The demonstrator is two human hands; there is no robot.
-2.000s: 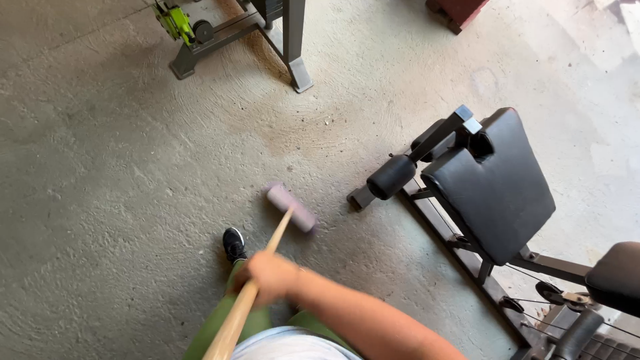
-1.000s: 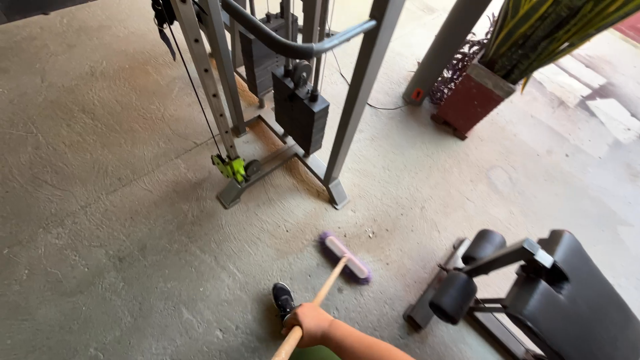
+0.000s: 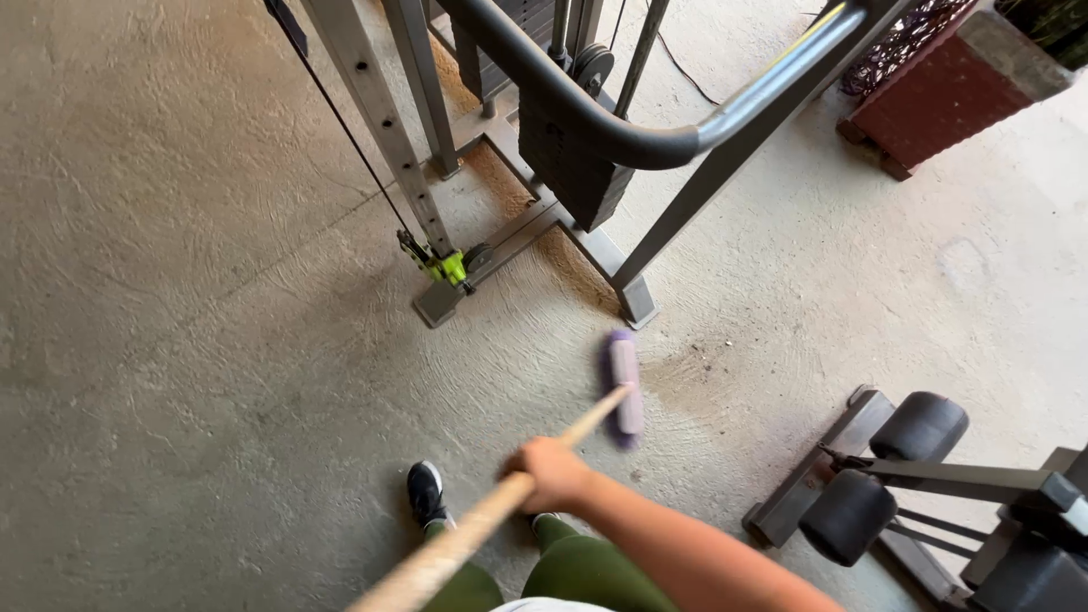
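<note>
My right hand [image 3: 548,476] is closed around the wooden handle of a push broom [image 3: 626,387]. The handle runs from the bottom edge up to the broom's pink and purple head, which is on the concrete floor close to the foot of a cable machine. Right of the head lies a scatter of dirt and small debris [image 3: 701,361]. My left hand is out of view. My shoes and green trousers show below the handle.
The cable machine's metal frame [image 3: 637,297], with a black weight stack [image 3: 569,161] and green pulley bracket [image 3: 448,268], stands ahead. A padded bench with foam rollers [image 3: 920,425] is at right. A red planter [image 3: 943,102] stands at the upper right.
The view has shifted a lot, bringing the cable machine closer to the middle. The broom head is now near the machine's right foot, with my right hand still on the handle.
</note>
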